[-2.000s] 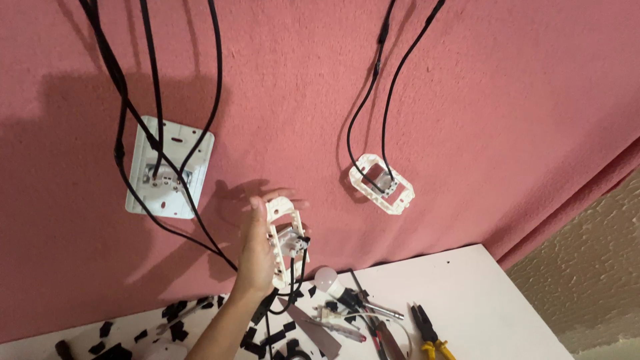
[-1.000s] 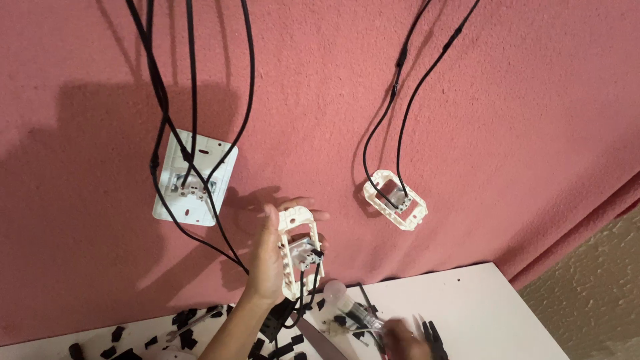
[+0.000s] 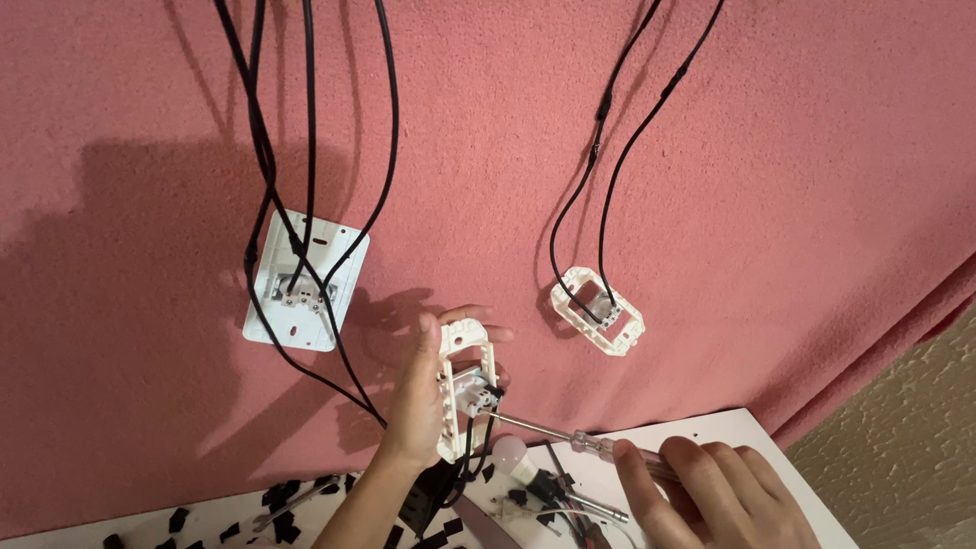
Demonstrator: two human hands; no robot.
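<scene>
My left hand (image 3: 419,396) grips a white plastic mounting frame (image 3: 463,333) by its side, fingers behind it. A small white switch or socket module (image 3: 471,390) sits in that frame, with black wires at its lower side. My right hand (image 3: 713,492) holds a clear-handled screwdriver (image 3: 583,441), whose tip meets the module's terminal side. On the left hangs a white faceplate (image 3: 341,255), its back showing, with black wires (image 3: 309,130) running to its module. A second mounting frame (image 3: 629,335) with a wired module hangs on the right.
A pink textured wall (image 3: 473,152) fills the background. On the white tabletop (image 3: 732,435) below lie a light bulb (image 3: 512,457) in a black holder, a metal rod-like tool (image 3: 598,507), a white cable, a wrench (image 3: 293,503) and scattered black scraps (image 3: 178,520).
My right hand has come in from the lower right, and the screwdriver now reaches the module. My left hand still holds the frame. The pliers seen earlier on the table are no longer visible.
</scene>
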